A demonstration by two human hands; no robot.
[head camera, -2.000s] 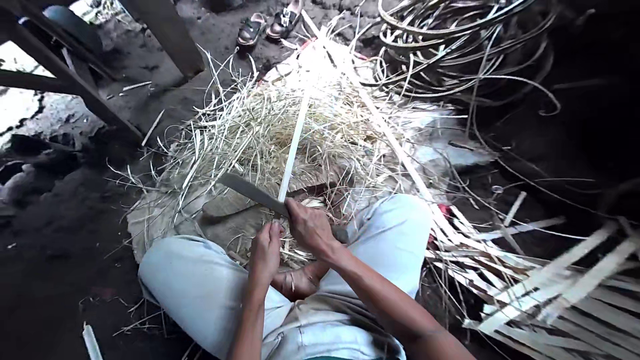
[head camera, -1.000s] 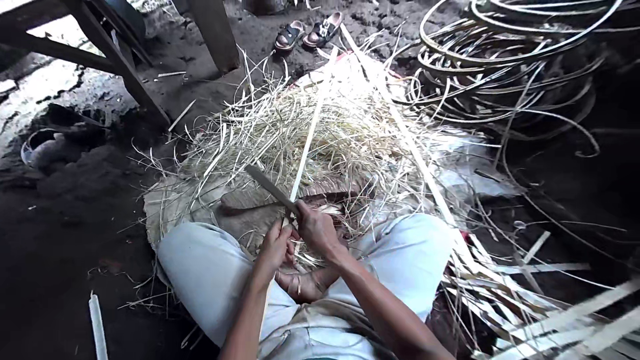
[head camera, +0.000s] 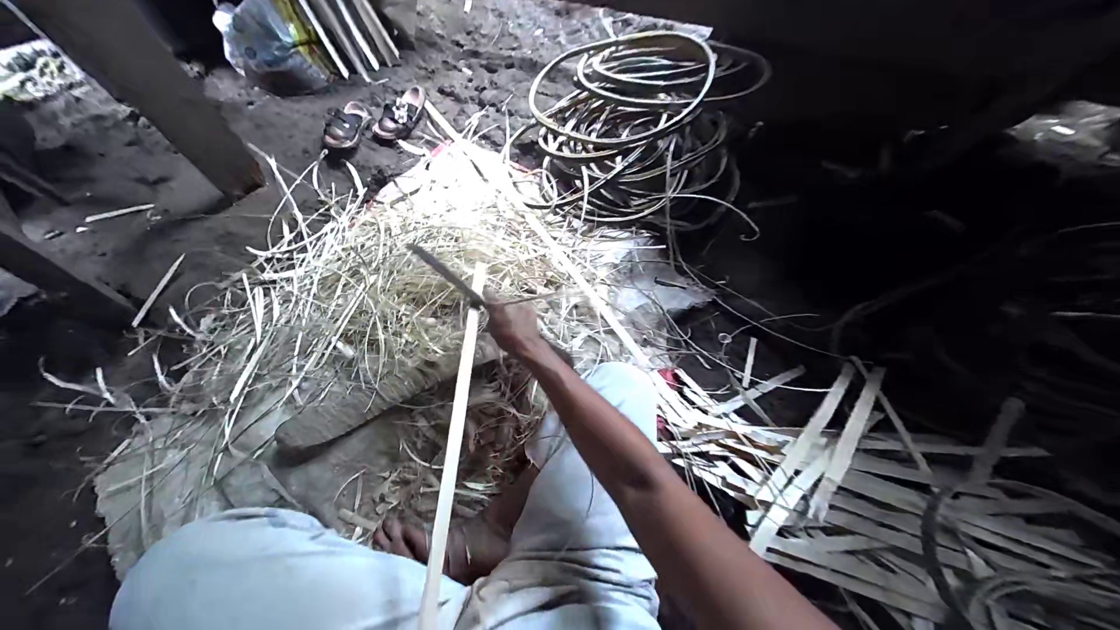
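My right hand (head camera: 512, 322) is stretched out ahead of my knees, closed on the handle of a long knife (head camera: 444, 273). The blade points up and left and crosses a pale split strip, likely bamboo (head camera: 457, 420), near the strip's far end. From there the strip runs down toward my lap and out of the bottom of the view. My left hand is out of view, so its hold cannot be seen. Under the strip lies a piece of wood (head camera: 367, 402) among curled shavings (head camera: 350, 289), and my bare foot (head camera: 407, 535) is beside the strip.
Coiled strips (head camera: 630, 131) lie at the back right, and flat split strips (head camera: 857, 490) pile up beside my right knee. Sandals (head camera: 399, 114) stand at the back near a wooden post (head camera: 166, 96). A long strip (head camera: 569, 267) runs diagonally across the shavings.
My right hand has moved forward with the knife, away from my lap. My left hand, near the right hand in both earlier frames, has gone out of view.
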